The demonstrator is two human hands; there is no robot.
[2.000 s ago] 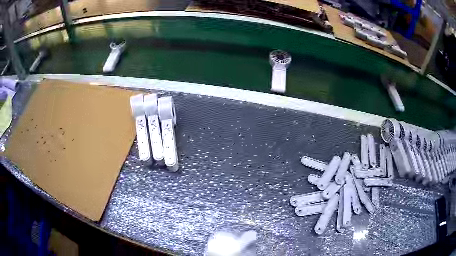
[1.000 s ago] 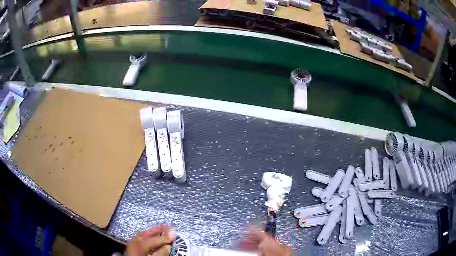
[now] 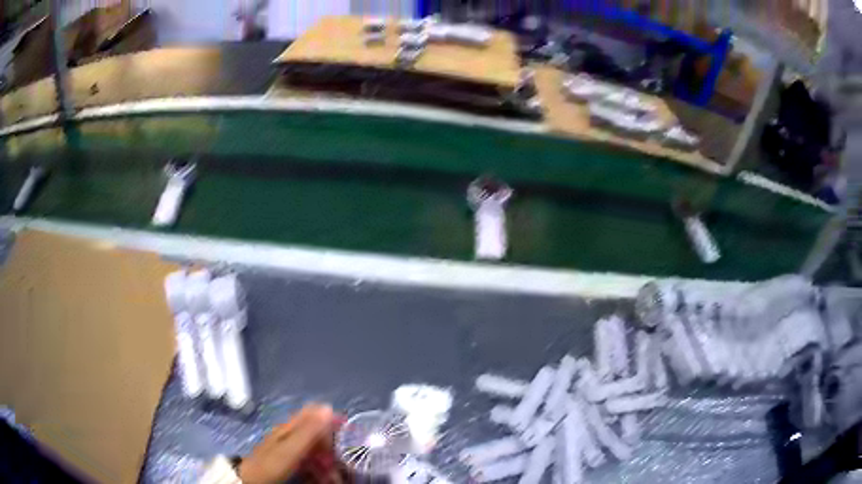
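My left hand [image 3: 288,446] is at the bottom edge, blurred, with its fingers closed on the rim of a white handheld fan. The fan's round spoked head [image 3: 374,440] faces up; its handle runs toward the bottom edge and is cut off. The white lumpy head of the padded hammer [image 3: 422,408] lies just beyond the fan. My right hand is not visible. Loose white handle covers [image 3: 567,416] lie criss-cross to the right of the hammer.
Three set-aside fans [image 3: 210,336] lie beside the cardboard sheet [image 3: 80,340] at left. A blurred fan row [image 3: 737,331] and a dark phone-like slab [image 3: 783,440] are at right. Spaced fans, one at centre [image 3: 490,222], lie on the green conveyor [image 3: 350,189] beyond the pale rail.
The view has tilted up and shifted right. Both hands and a fan came in after the first frame; my right hand has since left view. The hammer, absent from the first frame, now lies beyond the fan.
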